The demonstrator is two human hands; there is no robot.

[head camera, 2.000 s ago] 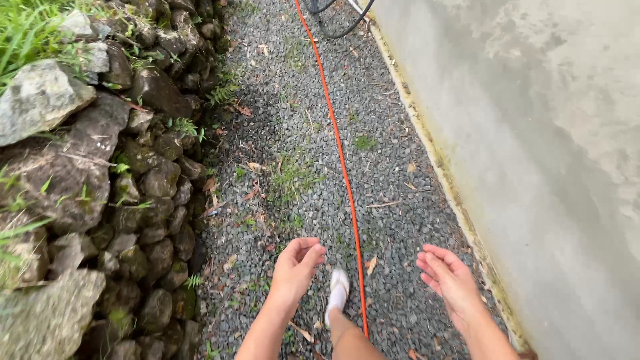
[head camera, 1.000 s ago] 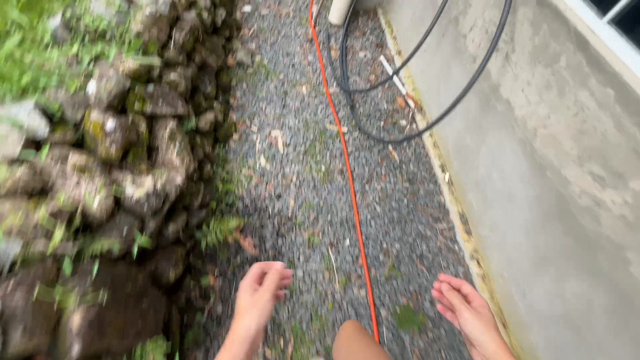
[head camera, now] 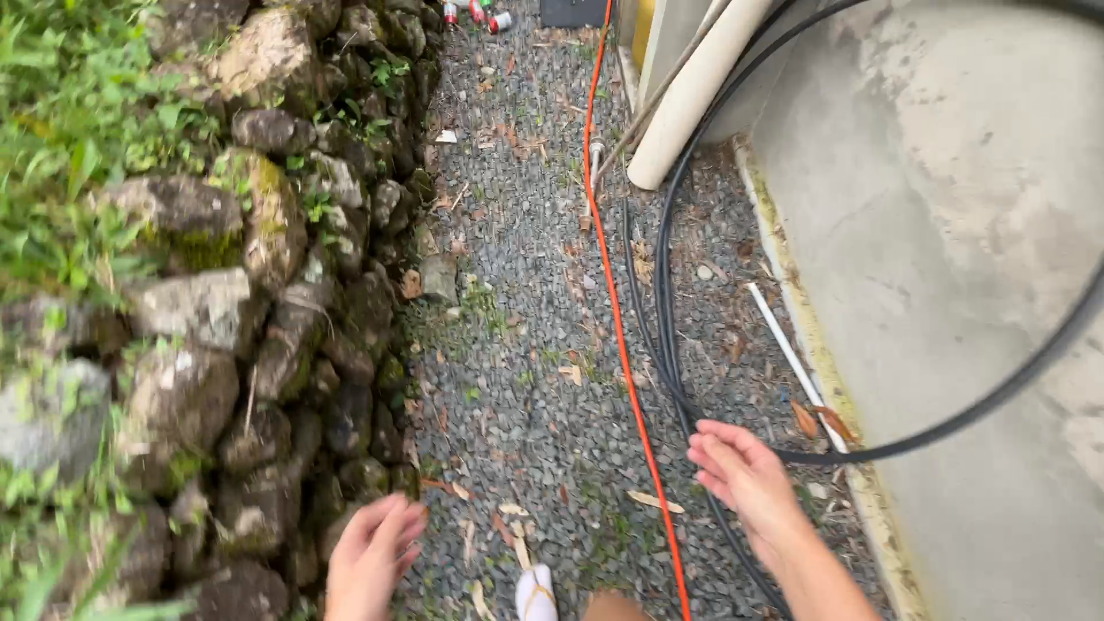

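Note:
My left hand [head camera: 373, 556] hangs over the gravel beside the stone wall, fingers loosely curled, holding nothing. My right hand [head camera: 743, 483] is in front of the black coiled hose [head camera: 668, 302], overlapping it in view; no grip on it shows, and whether they touch I cannot tell. An orange cord [head camera: 623, 345] runs lengthwise over the gravel between my hands. One foot in a white sock and sandal [head camera: 536, 595] shows at the bottom.
A rough stone wall [head camera: 293, 336] with plants borders the left, a concrete wall [head camera: 966, 259] the right. A white pipe [head camera: 699, 95] leans ahead; a thin white pipe [head camera: 789, 345] lies by the wall. Red cans [head camera: 498, 22] and a black object [head camera: 573, 12] lie farther up.
The view has advanced along the gravel path. The black hose, only partly visible at the top two seconds ago, now fills much of the right side, near my right hand. Both hands remain without anything held.

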